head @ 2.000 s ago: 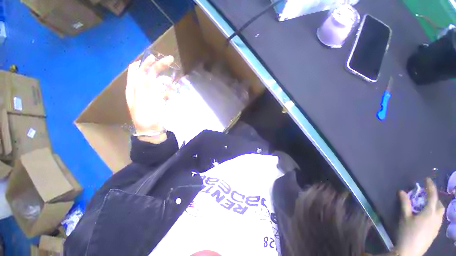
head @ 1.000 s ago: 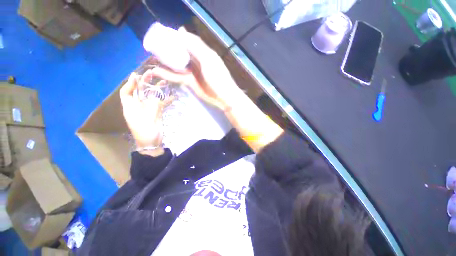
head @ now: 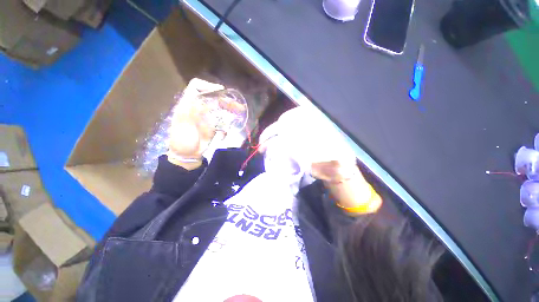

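Note:
My left hand (head: 192, 124) is above the open carton and holds a clear plastic cup (head: 233, 109), its round rim facing right. My right hand (head: 319, 138) is near my chest by the bench edge, bright and overexposed. It holds a pale cup-shaped housing (head: 282, 164). Thin red lead wires (head: 251, 154) hang between the housing and the clear cup. The two parts are apart. The fingers of my right hand are hard to make out in the glare.
An open cardboard carton (head: 109, 112) with glittery clear parts is beside my lap. The black bench (head: 378, 118) bears a phone (head: 390, 25), blue-handled tool (head: 417, 81), black tumbler (head: 481, 22), a single pale unit (head: 341, 8) and several pale housings (head: 530, 193). Other cartons stand on the blue floor.
My right hand came from the far right of the bench with a pale housing, first over the carton, now lower and nearer my chest. The clear cup's rim has turned right. The view has shifted.

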